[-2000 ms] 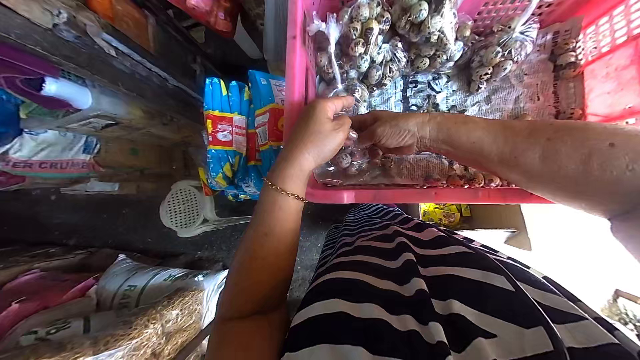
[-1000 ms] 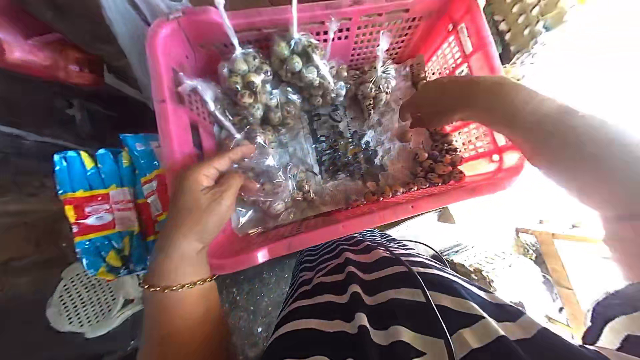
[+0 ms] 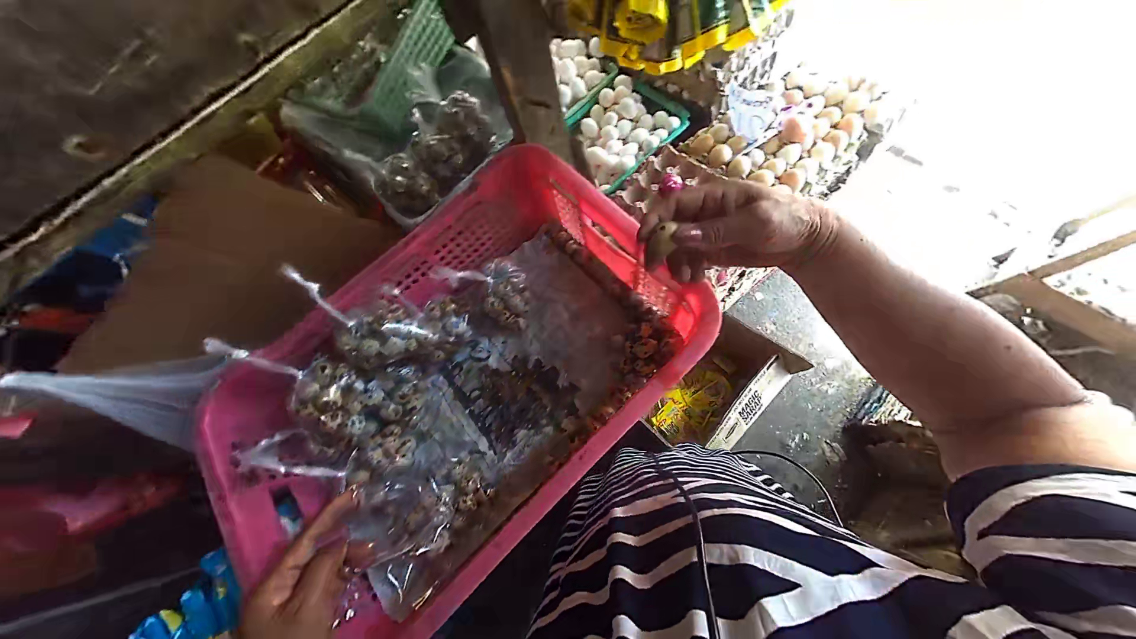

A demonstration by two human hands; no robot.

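A pink plastic basket [image 3: 568,497] holds knotted clear bags of speckled quail eggs [image 3: 355,399] on its left side and loose quail eggs [image 3: 646,346] along its right end. My right hand [image 3: 732,226] is raised over the basket's right rim, with a small egg [image 3: 661,241] between thumb and fingers. At the lower left, my left hand [image 3: 302,568] is beside the basket's near left corner, fingertips at a clear plastic bag [image 3: 399,524]; whether it grips the bag is unclear. Printed paper or plastic lines the basket's middle.
Behind the basket are a green tray of white eggs [image 3: 626,124] and cartons of brown eggs [image 3: 799,142]. A wooden post [image 3: 524,80] rises at the far rim, beside a clear bag of dark speckled eggs [image 3: 439,151]. An open cardboard box [image 3: 754,399] with yellow packets sits below right.
My right hand has moved from inside the basket to above its right rim, now with an egg. My left hand remains near the left bags. The view has swung to the right.
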